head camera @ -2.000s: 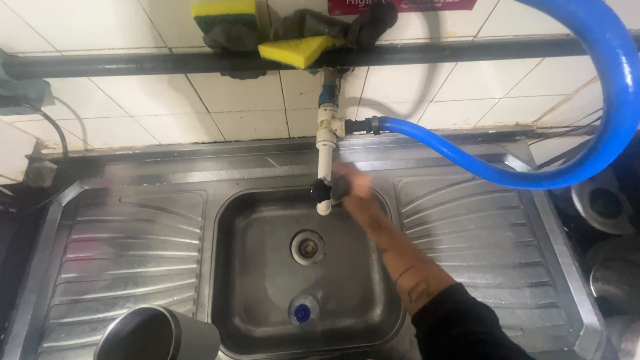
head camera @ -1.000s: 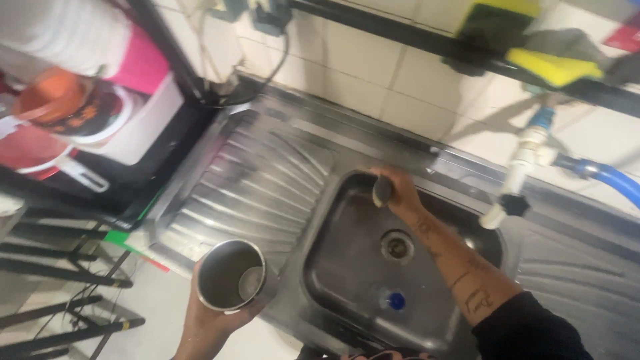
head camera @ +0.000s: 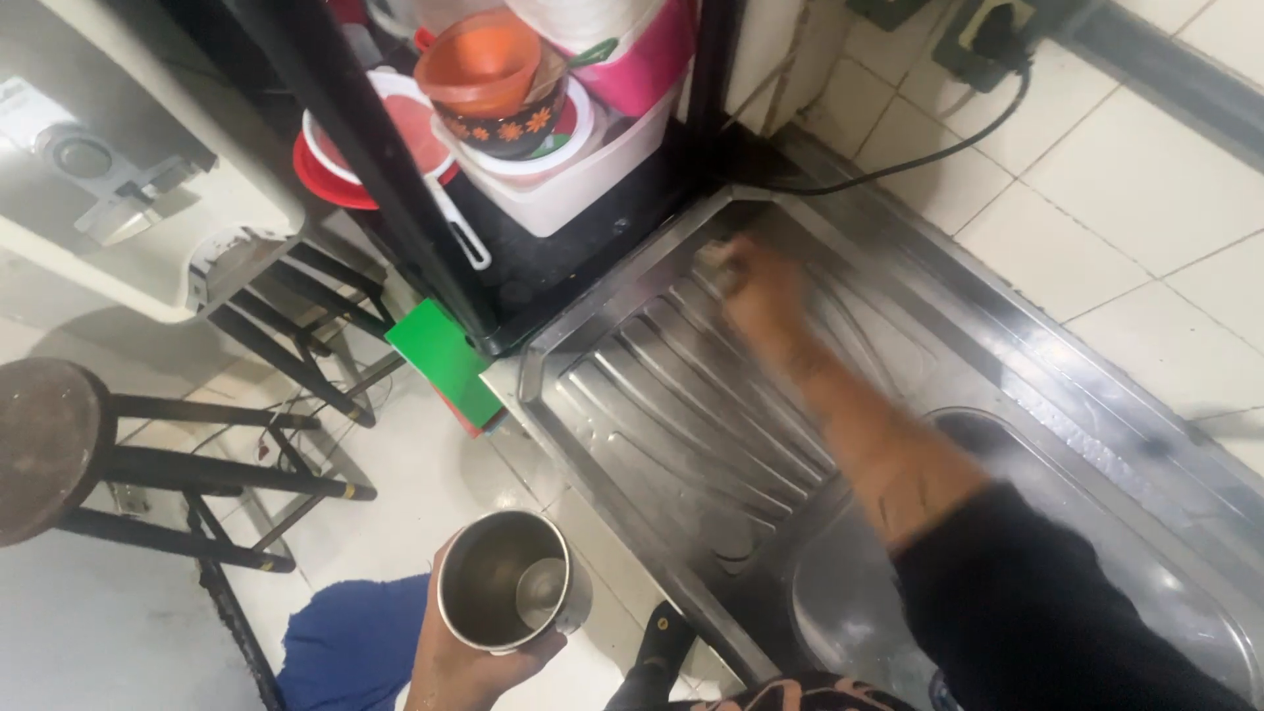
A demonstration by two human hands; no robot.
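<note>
My left hand [head camera: 469, 662] holds a metal cup [head camera: 509, 583] upright over the floor, in front of the sink unit's edge; something round and pale shows at its bottom. With my right arm stretched over the stainless steel drainboard [head camera: 681, 395], my right hand [head camera: 755, 281] is at the far left corner, shut on a small light-coloured thing, blurred, perhaps a sponge or cloth. The hand is close to the ribbed surface. Part of the sink basin [head camera: 889, 592] lies under and beside my right sleeve.
A black rack [head camera: 583, 267] beside the drainboard holds an orange bowl [head camera: 484, 59] and white tubs. A black cable [head camera: 889, 173] runs along the tiled wall. Stools, one with a round seat [head camera: 49, 444], stand at left. Blue cloth [head camera: 346, 632] lies low, near the floor.
The view has swung left. My right hand has moved from the tap, over the basin, to the drainboard's far corner. The cup, standing apart at first, is in my left hand.
</note>
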